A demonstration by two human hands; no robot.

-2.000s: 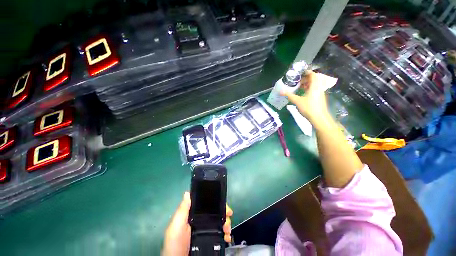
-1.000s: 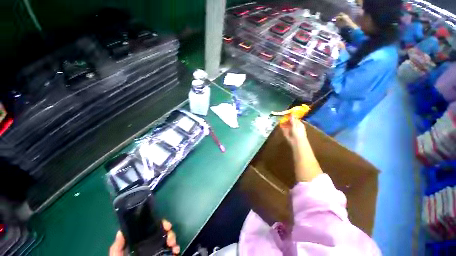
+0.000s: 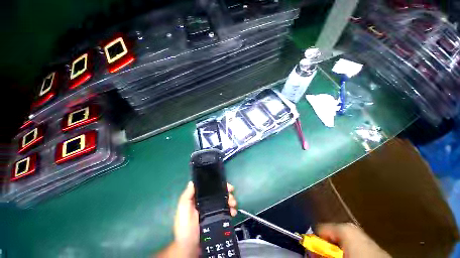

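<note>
An open black flip phone (image 3: 209,184) is in my left hand (image 3: 185,224), its dark screen up and white-printed keys below. My fingers show on both sides of it. My right hand (image 3: 348,241), blurred at the bottom right, holds a screwdriver-like tool by its yellow-orange handle (image 3: 322,246). Its thin metal shaft points left, with the tip just right of the phone. A clear lens tray (image 3: 247,124) with several lenses lies beyond the phone. Pink tweezers (image 3: 301,135) lie at the tray's right end.
Stacked clear trays with red housings (image 3: 75,146) stand left. More stacked trays (image 3: 212,60) stand behind and at the far right. A white bottle (image 3: 299,80), white wipe (image 3: 324,108), slim blue tool (image 3: 343,93) and film scraps (image 3: 368,135) lie right. A brown carton (image 3: 398,186) is below the bench edge.
My right hand has come from the orange tool at the bench edge back beside the phone, with the tool in it. The view has swung left. The phone stays in my left hand.
</note>
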